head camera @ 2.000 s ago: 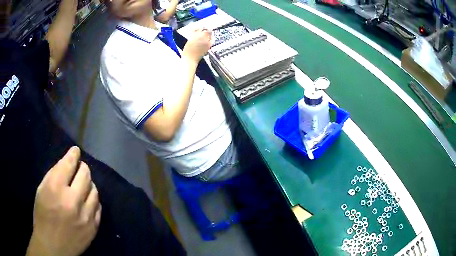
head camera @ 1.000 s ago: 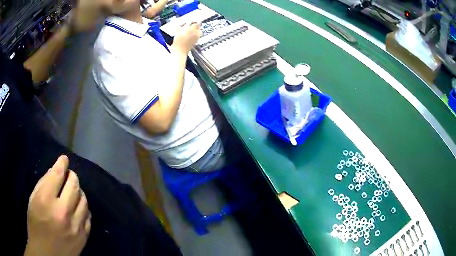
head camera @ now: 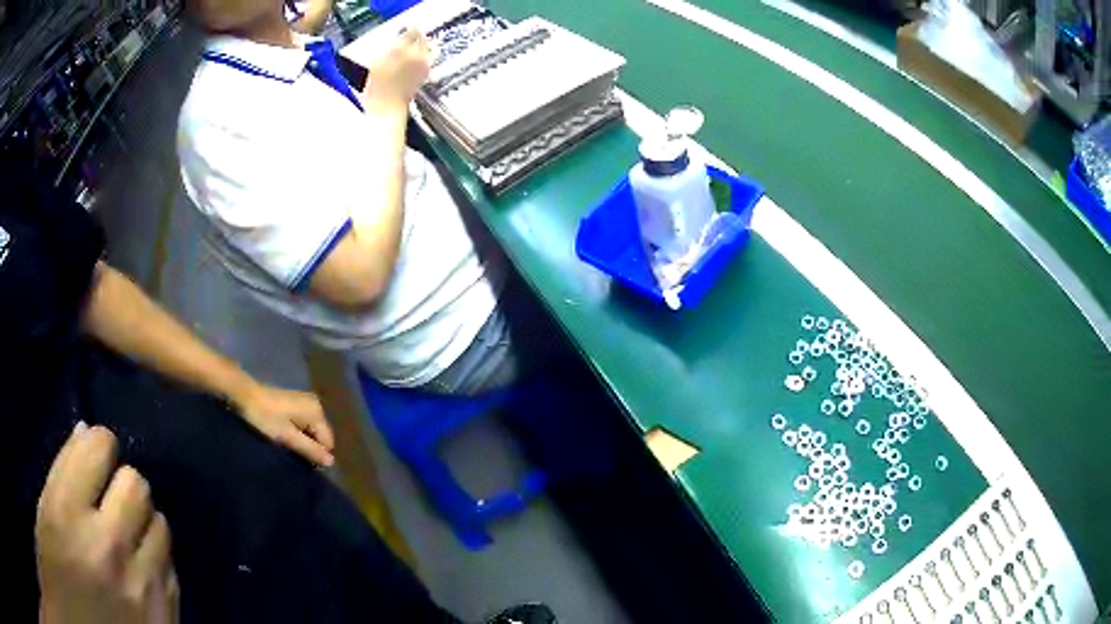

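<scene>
My left hand [head camera: 107, 536] is at the bottom left, cut off by the lower edge. Its fingers are curled; whether anything is inside is hidden. My right hand is out of the picture. Small silver rings [head camera: 841, 494] lie in a loose pile on the green bench at the lower right. A white slotted tray [head camera: 1058, 522] is cut off at the bottom right corner, with rows of keyhole-shaped slots. Neither hand is near them.
A blue bin [head camera: 603, 244] holds a white bottle [head camera: 673, 207]. Beyond it are stacked trays [head camera: 524, 92] and a seated person in white [head camera: 292, 159] on a blue stool [head camera: 426, 488]. A person in black, with a lowered hand [head camera: 292, 423], is at left. A green conveyor [head camera: 902, 207] curves right.
The view has swung right and down, so the bench items appear farther left and higher, and more of the slotted tray shows. The person in black has lowered a raised arm. My left hand remains curled.
</scene>
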